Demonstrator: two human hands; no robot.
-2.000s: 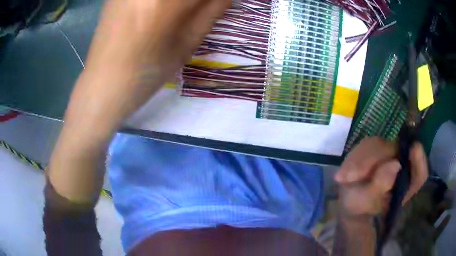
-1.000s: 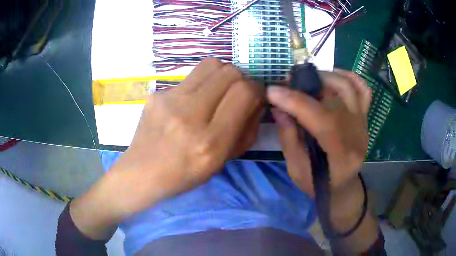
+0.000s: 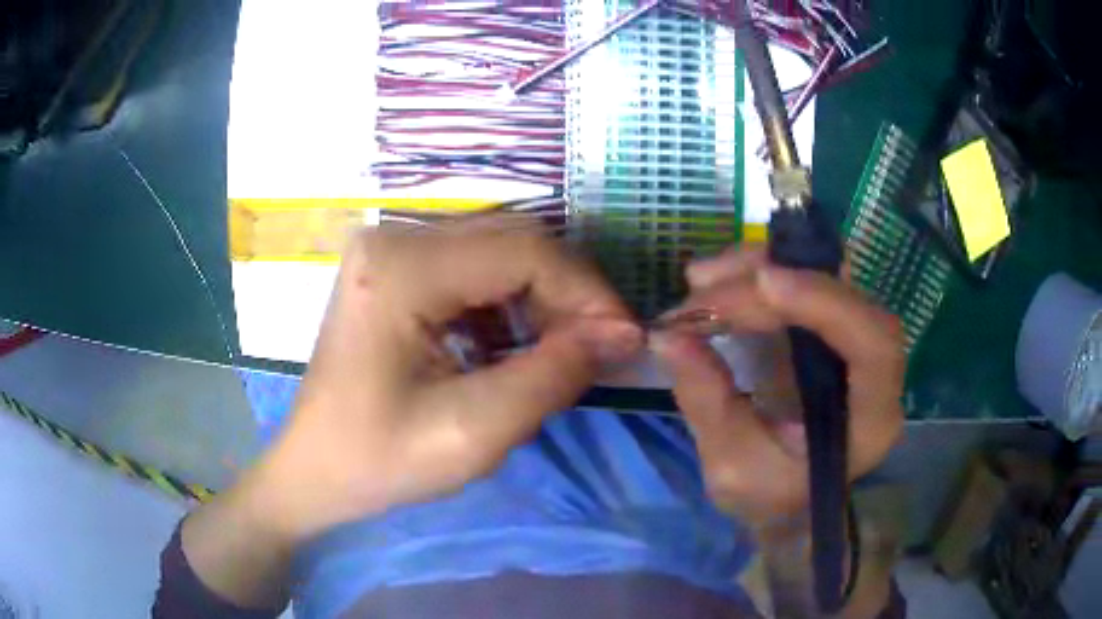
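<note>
My left hand (image 3: 447, 351) is shut on a few short red and dark wire leads (image 3: 483, 336), seen between its fingers and palm. Its thumb and fingertips meet my right fingertips over the sheet's near edge; a thin end shows between them, blurred. My right hand (image 3: 792, 375) holds the soldering iron (image 3: 812, 254) by its black handle, metal tip pointing up and away over the panel's right side. The green PCB panel (image 3: 659, 133) lies on the white sheet (image 3: 302, 121) with a fringe of soldered leads (image 3: 471, 127) on its left.
One lead (image 3: 586, 51) lies slanted across the fringe and panel. A pile of loose leads (image 3: 834, 48) is at top right. Spare green panels (image 3: 894, 230), a dark item with a yellow label (image 3: 975, 200) and a whitish cylinder (image 3: 1060, 345) are at right. Yellow tape (image 3: 290, 230) crosses the sheet.
My left hand came down from over the fringe and my right came in with the iron from the right. Both hands now meet at the fingertips. A slanted lead now lies on the panel.
</note>
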